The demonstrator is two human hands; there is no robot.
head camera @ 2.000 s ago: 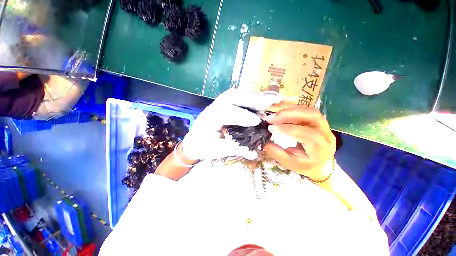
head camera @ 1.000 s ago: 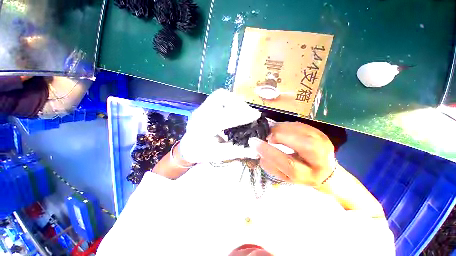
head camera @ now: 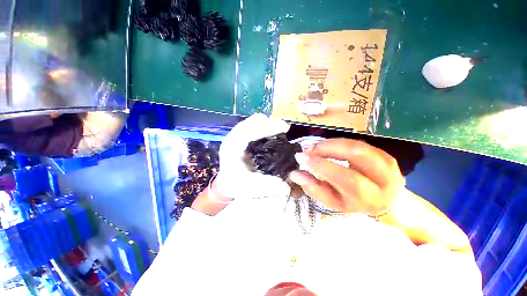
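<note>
A black layered flower head [head camera: 269, 156] lies in my left hand [head camera: 236, 157], which wears a white glove and is closed around it in front of my chest. My right hand [head camera: 352, 176] is bare. Its thumb and fingertips are at the right side of the flower head, touching it. Whether a small piece is pinched between those fingertips cannot be told. A small round white dish [head camera: 312, 107] sits at the near edge of the tan cardboard pad [head camera: 341, 75]. A white egg-shaped bottle [head camera: 446, 71] with a dark tip lies on the table to the right.
Black finished flower heads [head camera: 196, 63] are grouped on the green table [head camera: 173, 92] at the back left. A pale-rimmed crate [head camera: 155, 173] with dark glossy clumps [head camera: 193, 182] is at lower left. Ribbed blue crates [head camera: 491, 214] are at right. Another person's sleeve [head camera: 43, 134] shows at far left.
My gloved hand has turned the flower head so its layered face shows more. My right fingers have shifted along its right side. The view has swung slightly, and the dish has come into sight since the earliest frame.
</note>
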